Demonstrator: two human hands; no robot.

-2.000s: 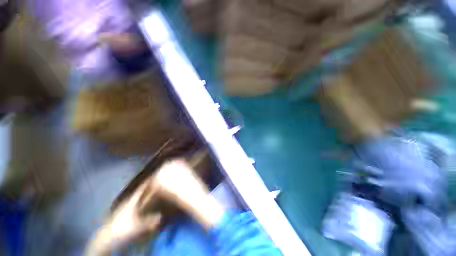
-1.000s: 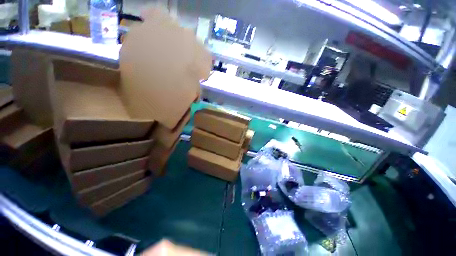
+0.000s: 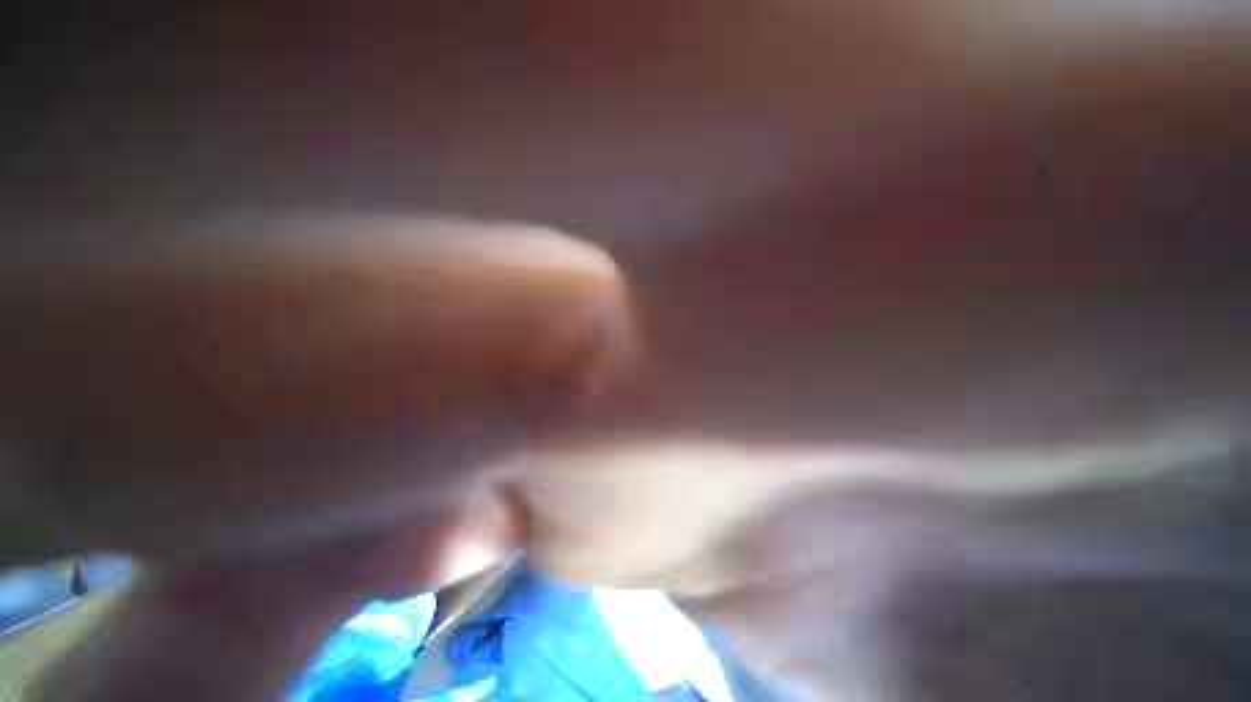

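Blurred fingers [image 3: 412, 322] are very close to the lens and cover most of the head view. One finger reaches in from the left edge, and its rounded tip is near the middle. More blurred skin-toned shapes fill the top, right and lower middle. I cannot tell which of my hands these belong to, or whether both are there. No held object can be made out. The conveyor, boxes and wrapped products are hidden.
Bright blue clothing [image 3: 563, 645] shows at the bottom middle, with a thin pale strip across it. A small blue and pale patch [image 3: 62, 597] shows at the lower left edge and cannot be identified.
One second ago the stacked brown boxes and clear-wrapped items on the green conveyor were in view. Now fingers have come up in front of the lens and hide them.
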